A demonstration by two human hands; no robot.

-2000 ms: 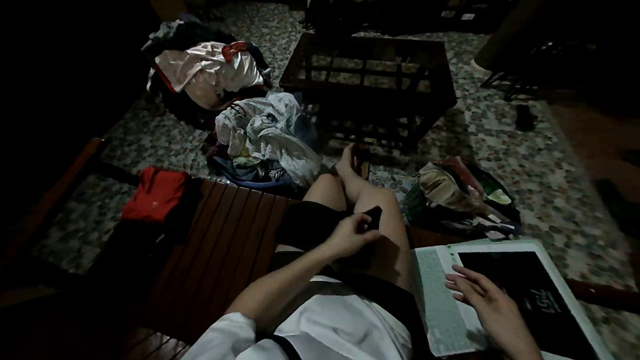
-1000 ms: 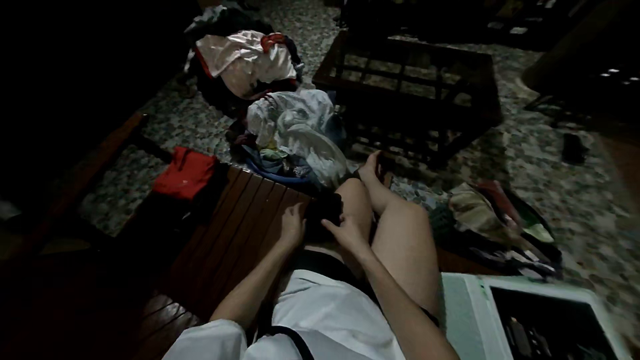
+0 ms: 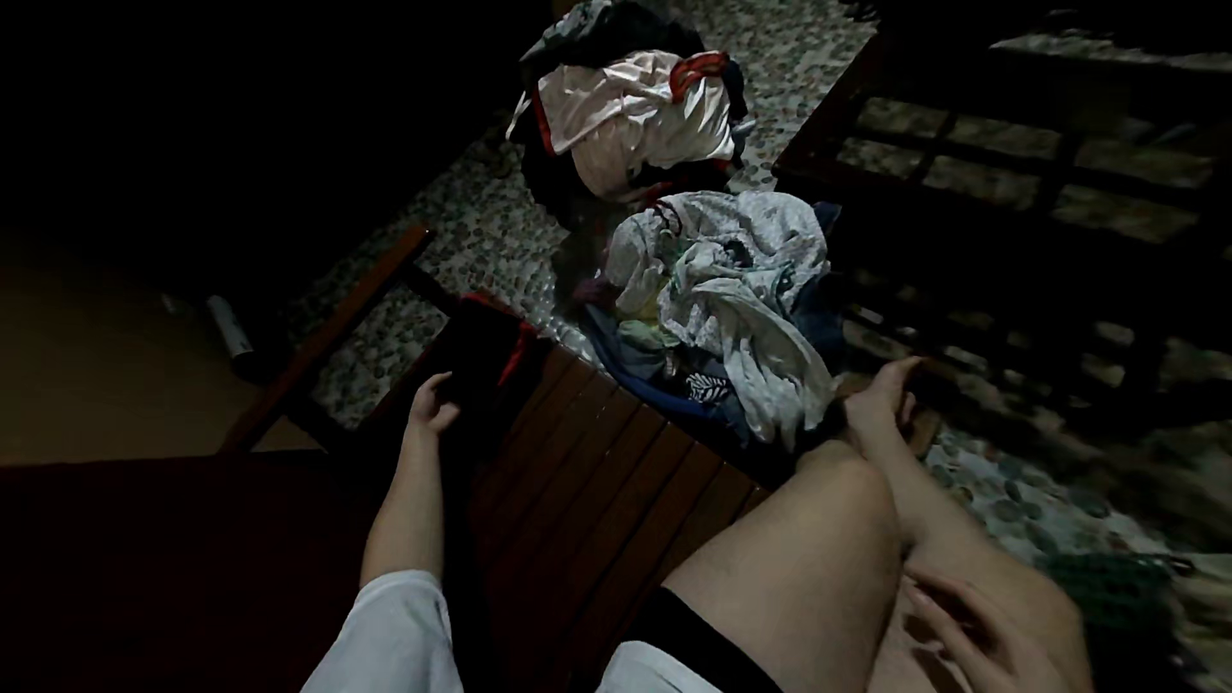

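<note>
My left hand (image 3: 435, 404) reaches to the left end of the slatted wooden bench (image 3: 597, 481), at the edge of a dark cloth (image 3: 481, 351) that lies over a red item (image 3: 517, 354). Its thumb and fingers are curled; the dark makes it unclear whether they grip the cloth. My right hand (image 3: 982, 626) is low at the right, over my bare thigh, fingers loosely bent and apart, nothing seen in it. Beyond the bench, a heap of white patterned cloth (image 3: 741, 289) lies on blue and other clothes.
A second heap with a pale pink, red-edged garment (image 3: 635, 115) lies farther back on the pebble-patterned floor (image 3: 481, 221). A dark low table (image 3: 828, 125) stands at upper right. The bench's wooden armrest (image 3: 332, 337) is at left, and a dark green item (image 3: 1107, 597) at lower right.
My hands, together over my lap with a small black item a second ago, are now apart: the left has moved to the bench's left end. Dark cloth now covers most of the red item. The view has swung left.
</note>
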